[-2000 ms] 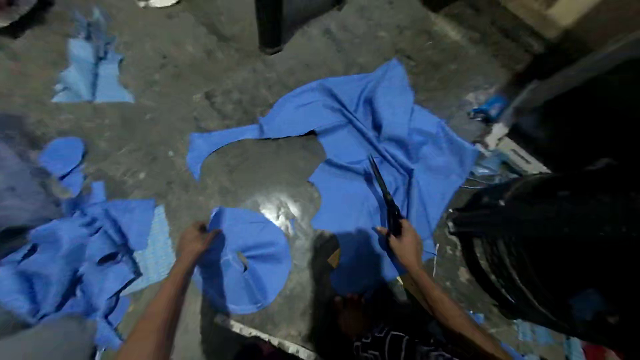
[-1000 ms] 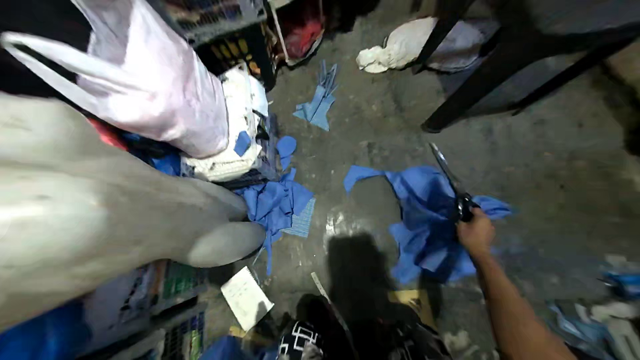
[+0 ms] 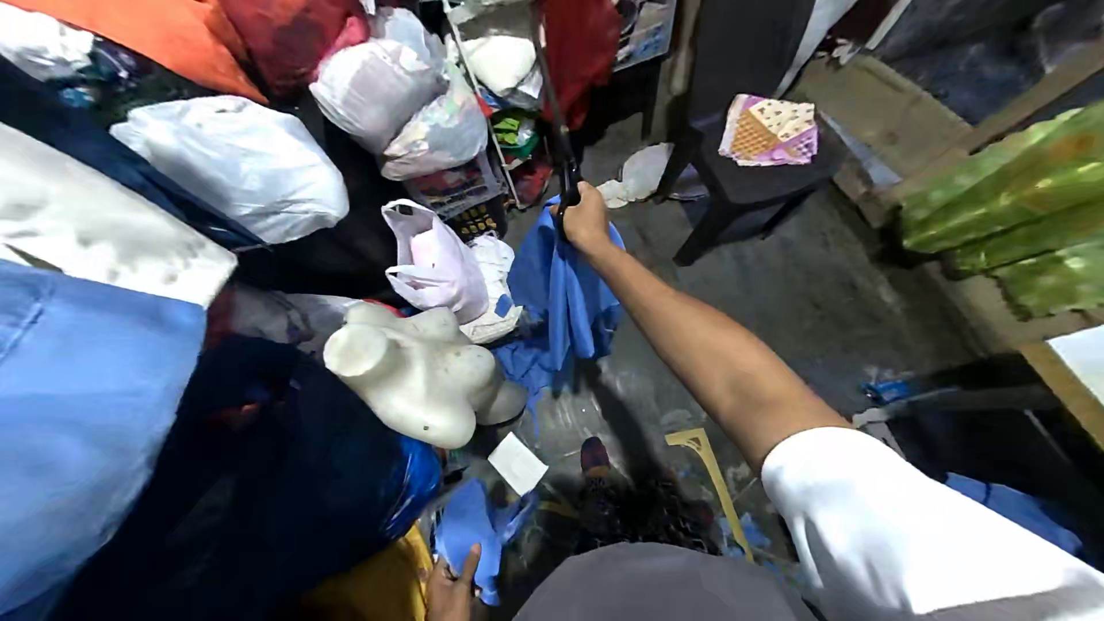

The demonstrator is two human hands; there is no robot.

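Stretched far forward, my right hand (image 3: 586, 219) grips black-handled scissors (image 3: 569, 185), blades pointing away. Blue cloth (image 3: 565, 285) hangs in folds from the same hand, above more blue cloth (image 3: 528, 360) on the floor. At the bottom, my left hand (image 3: 451, 591) is at the edge of a smaller blue cloth piece (image 3: 470, 526), thumb and finger on it; how firmly it is held is hard to tell. A sheet of white paper (image 3: 517, 464) lies on the floor between the hands. A yellow curved ruler (image 3: 716, 479) lies to the right, near my feet.
A white mannequin torso (image 3: 418, 371) lies at left, beside a pale plastic bag (image 3: 435, 263). Filled bags (image 3: 241, 164) are heaped behind. A dark plastic chair (image 3: 755, 172) holds folded patterned cloth (image 3: 770, 131). Green fabric (image 3: 1018, 216) is at the right.
The large blue cloth, on the floor earlier, now hangs from my right hand, which still holds the scissors. My left hand has come back into view at the bottom. The view has swung widely.
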